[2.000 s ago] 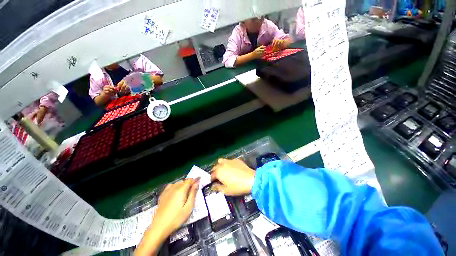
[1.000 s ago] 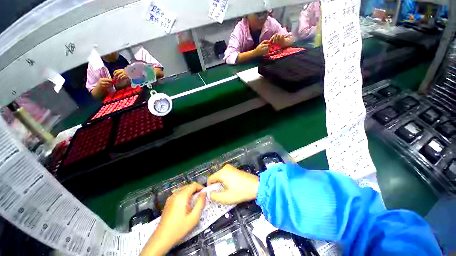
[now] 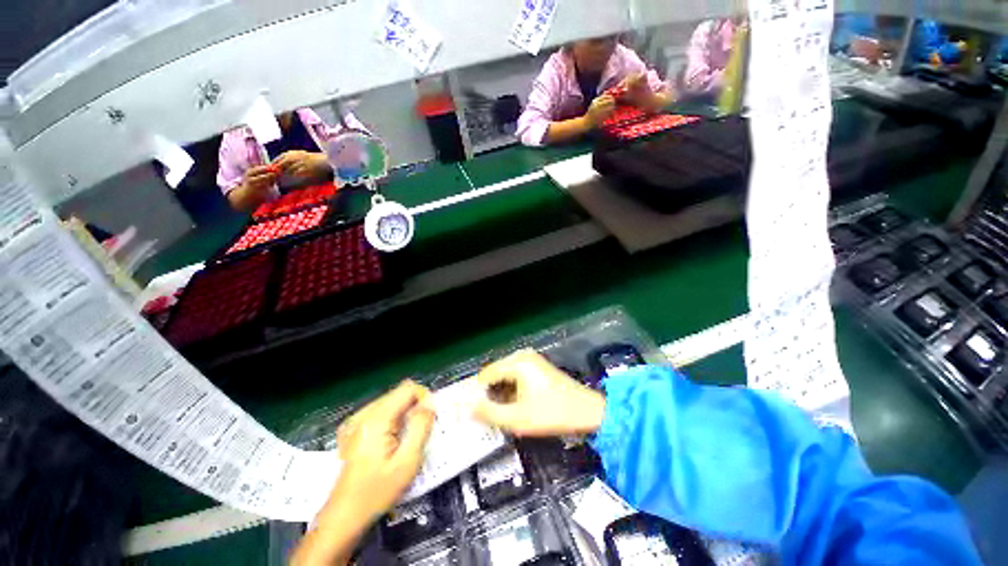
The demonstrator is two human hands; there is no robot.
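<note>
The wide printed label strip (image 3: 144,387) hangs at the left and curls in to the hands. My left hand (image 3: 381,448) holds its end over the tray. My right hand (image 3: 536,396), in a blue sleeve, has its fingertips at the strip's upper right edge; whether it grips a label is hidden. Below lies a clear blister tray (image 3: 619,326) with black handsets (image 3: 503,478) in its pockets, several showing white rectangles. The strip covers part of the tray. A long narrow label strip (image 3: 791,221) hangs at the right.
Another tray of handsets (image 3: 928,310) lies at right, beside stacked empty trays (image 3: 991,221). Across the green line are black trays with red pieces (image 3: 332,260) and people in pink smocks (image 3: 586,88). A round white dial (image 3: 389,226) hangs opposite. A pale overhead rail (image 3: 276,66) crosses above.
The strip's end, bunched between my fingertips a second ago, now lies flatter. My right hand has moved slightly right, apart from my left. The whole view has shifted, moving the surroundings rightward.
</note>
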